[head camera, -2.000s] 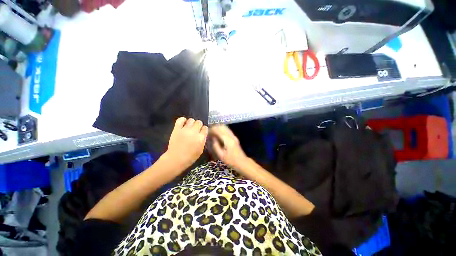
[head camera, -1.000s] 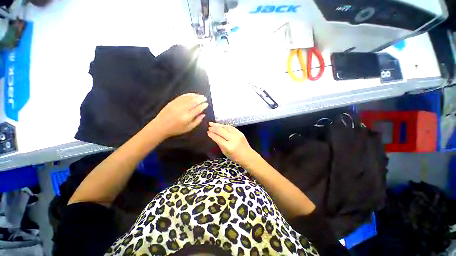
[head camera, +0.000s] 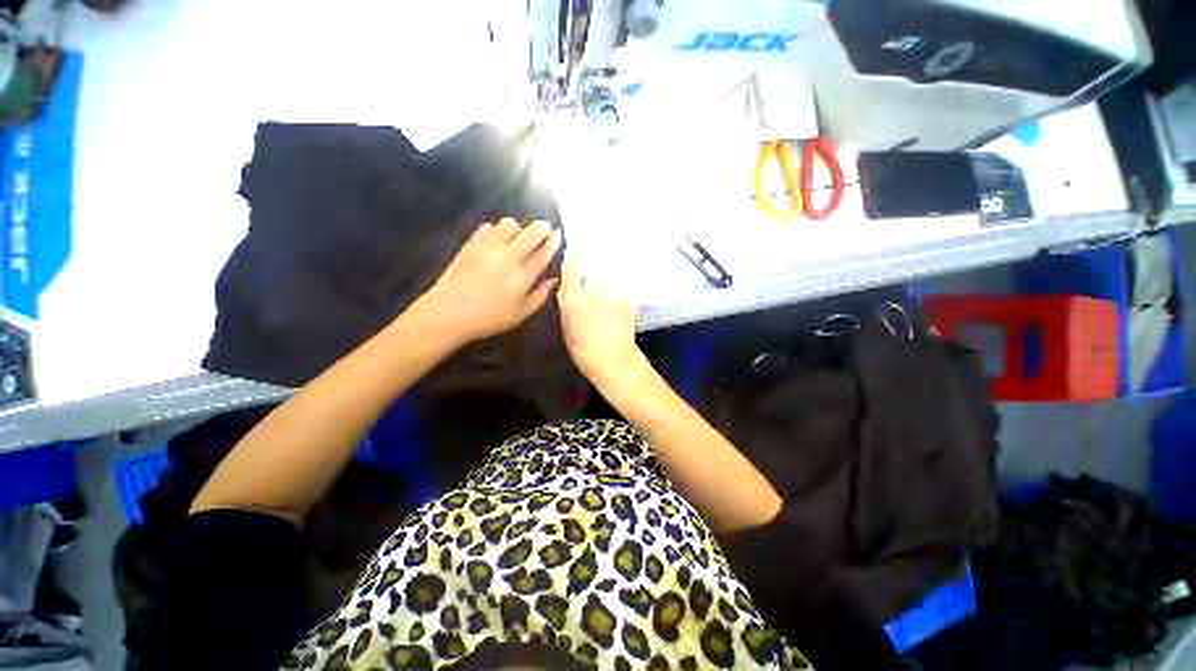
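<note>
A black garment piece (head camera: 354, 243) lies on the white table left of the needle, its upper right corner at the lit presser foot (head camera: 561, 98). Its lower part hangs over the table's front edge. My left hand (head camera: 496, 278) lies on the cloth near its right edge, fingers bent over that edge. My right hand (head camera: 593, 321) is at the same edge, just right of and below my left hand, its fingertips on the cloth's edge. The stitching point is blurred by glare.
Thread snips (head camera: 706, 260) lie right of the hands. Scissors with yellow and red handles (head camera: 822, 180) and a flat black phone-like rectangle (head camera: 918, 184) lie farther right. Dark cloth (head camera: 918, 446) is heaped below the table. A red crate (head camera: 1082, 347) stands at right.
Since one second ago, my right hand has moved up along the cloth's edge, closer to the needle. My left hand has moved slightly up and right. The view has shifted a little.
</note>
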